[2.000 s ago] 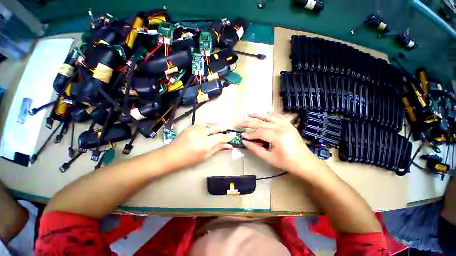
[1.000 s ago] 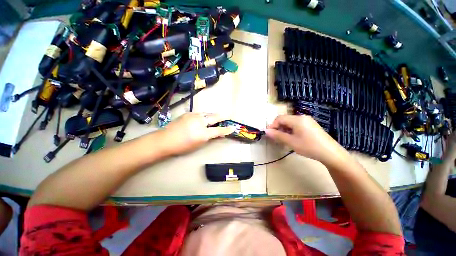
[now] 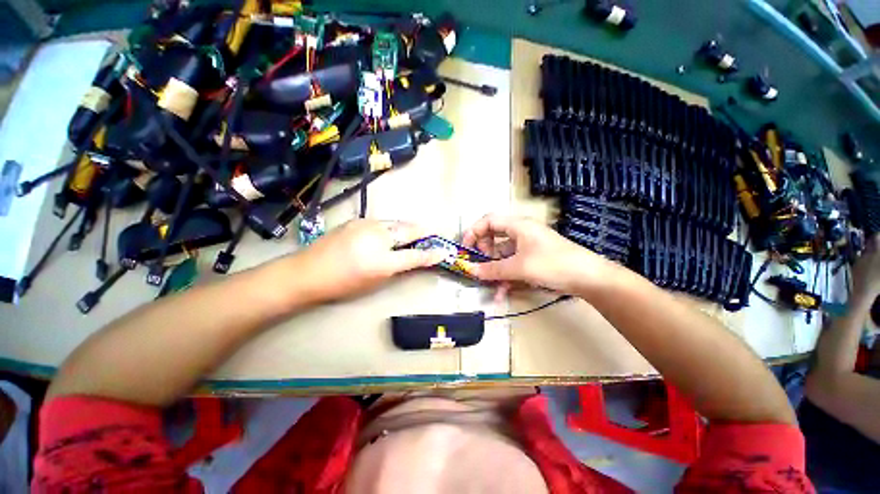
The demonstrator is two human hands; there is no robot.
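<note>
A part-built unit [image 3: 450, 255] with a black housing and yellow and red wires showing is held between my hands at the middle of the bench. My left hand [image 3: 371, 259] grips its left end with thumb and fingers. My right hand [image 3: 521, 253] is on its right end, fingers bent over it; the fingers hide part of the housing. A second black unit [image 3: 437, 331] with a yellow and pale patch lies on the bench just below my hands. Its thin black cable runs right, under my right forearm.
A tangled pile of wired units [image 3: 261, 125] lies at left, with cable plugs towards me. Stacked black covers [image 3: 627, 145] stand in rows on cardboard at right. Another wired pile [image 3: 796, 203] is at far right, near a person's arm [image 3: 849, 318]. Units [image 3: 716, 55] sit on the green belt.
The unit between my hands has tipped open to show its wires. My right hand moved out to its right end, then back in over it. The view has shifted slightly.
</note>
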